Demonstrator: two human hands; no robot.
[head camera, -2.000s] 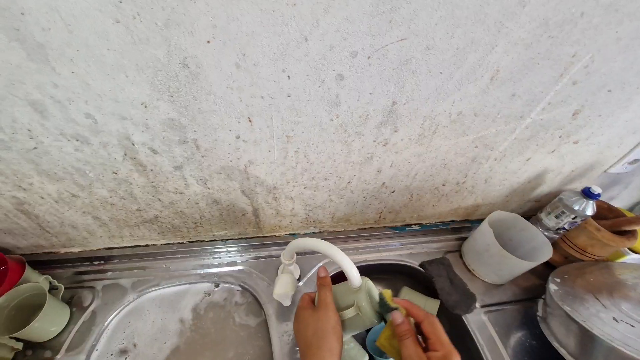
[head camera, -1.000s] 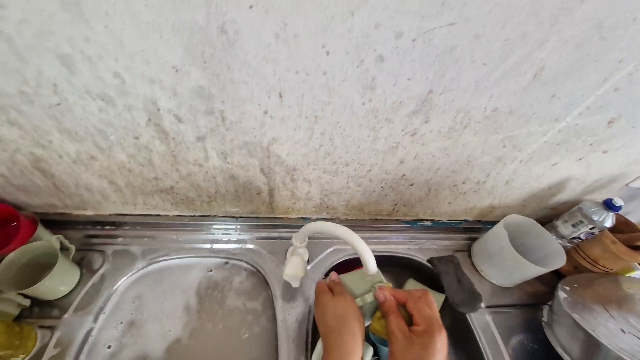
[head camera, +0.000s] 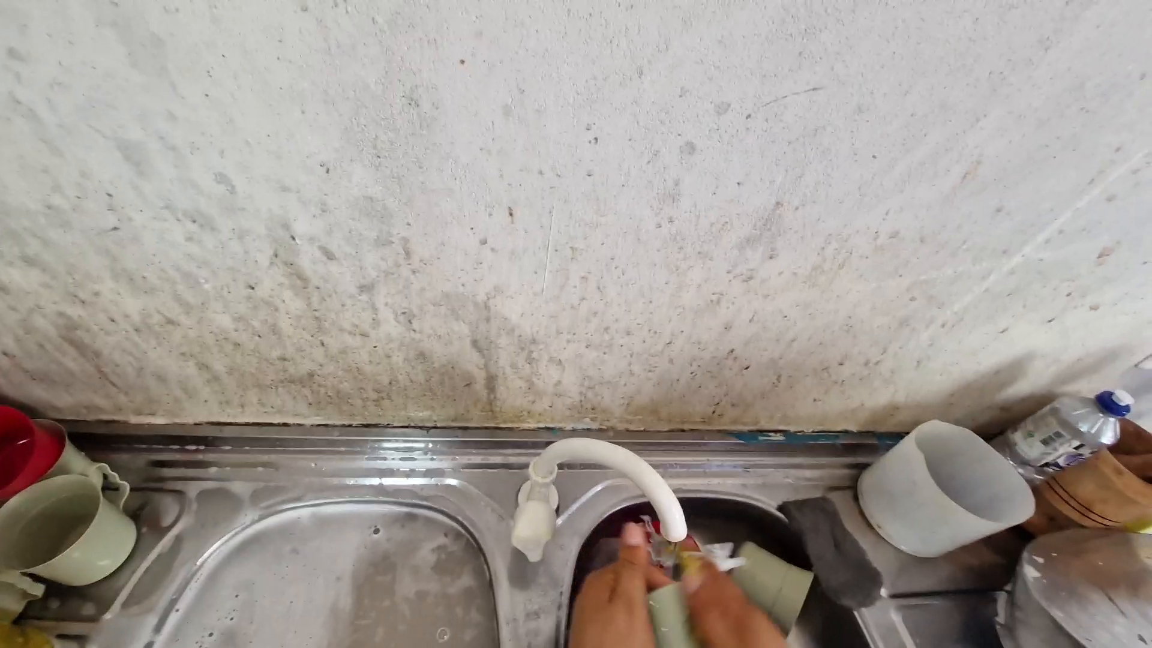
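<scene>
Over the right basin, my left hand (head camera: 614, 594) grips a pale green plastic cup (head camera: 670, 616), whose side shows between my hands. My right hand (head camera: 733, 607), somewhat blurred, is closed on a yellow sponge (head camera: 691, 562), only a bit of which shows at the fingertips. Both hands are just below the spout of a white plastic faucet (head camera: 621, 457). Another pale green cup (head camera: 774, 585) lies tilted in the basin, right of my right hand. Something white and reddish behind my fingers is too blurred to name.
The empty-looking left basin (head camera: 333, 576) is steel. Green mugs (head camera: 99, 540) and a red cup (head camera: 27, 450) stand far left. At right are a dark cloth (head camera: 832, 549), a whitish plastic container (head camera: 936, 504), a blue-capped bottle (head camera: 1062, 432), a brown bowl (head camera: 1089, 490) and a metal pot (head camera: 1089, 585).
My hands have moved lower in the view and stay close together. The green cup between them has changed its tilt.
</scene>
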